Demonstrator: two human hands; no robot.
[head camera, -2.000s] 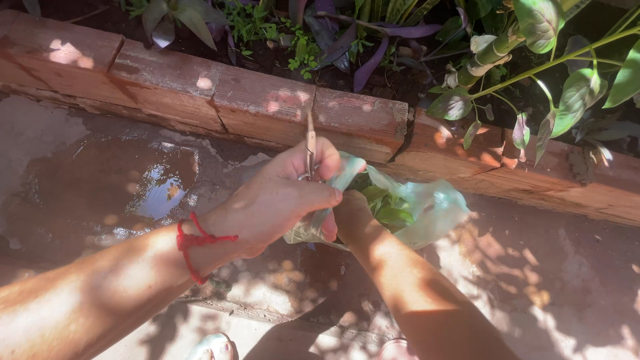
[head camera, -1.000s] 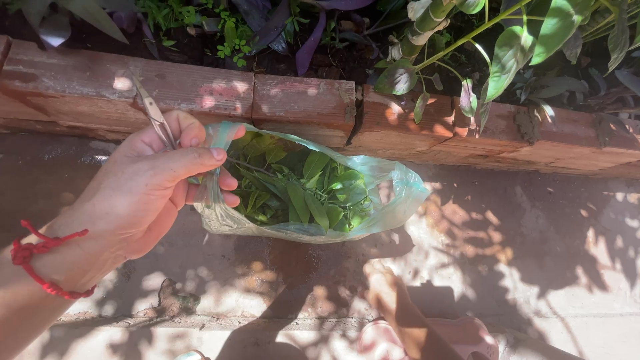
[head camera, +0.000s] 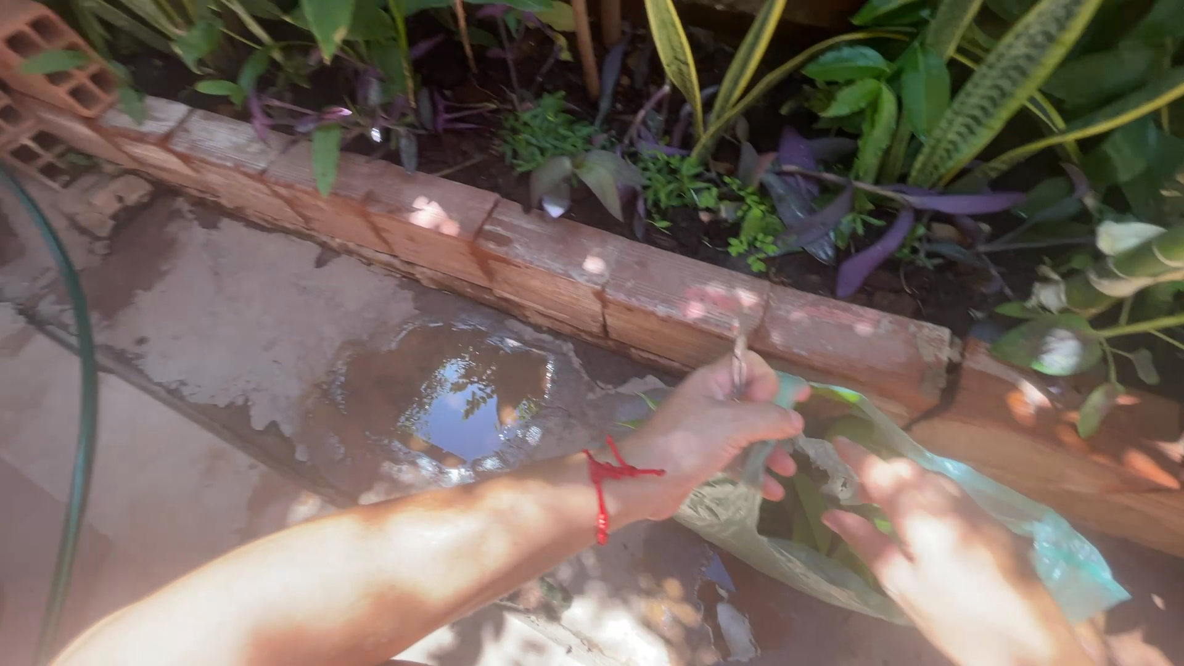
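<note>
My left hand (head camera: 717, 430), with a red cord bracelet on its wrist, grips the rim of a thin greenish plastic bag (head camera: 1008, 504). The same hand holds a small metal cutting tool (head camera: 739, 356), blurred, its tip pointing up past the fingers; it looks like scissors. Green leaves (head camera: 814, 509) lie inside the open bag. Over the bag's mouth is my right hand (head camera: 934, 532), its fingers apart and nothing seen between them.
A low brick border (head camera: 555, 250) crosses the view, with a planted bed of snake plants (head camera: 999, 102) and purple-leaved plants (head camera: 874, 254) behind it. A puddle (head camera: 467, 398) lies on the paving. A green hose (head camera: 81, 398) runs along the left; hollow bricks (head camera: 55, 55) stand at the upper left.
My right hand, low in the frame and away from the bag one second ago, is now over its mouth. My left hand still holds the bag and tool. The view has swung left.
</note>
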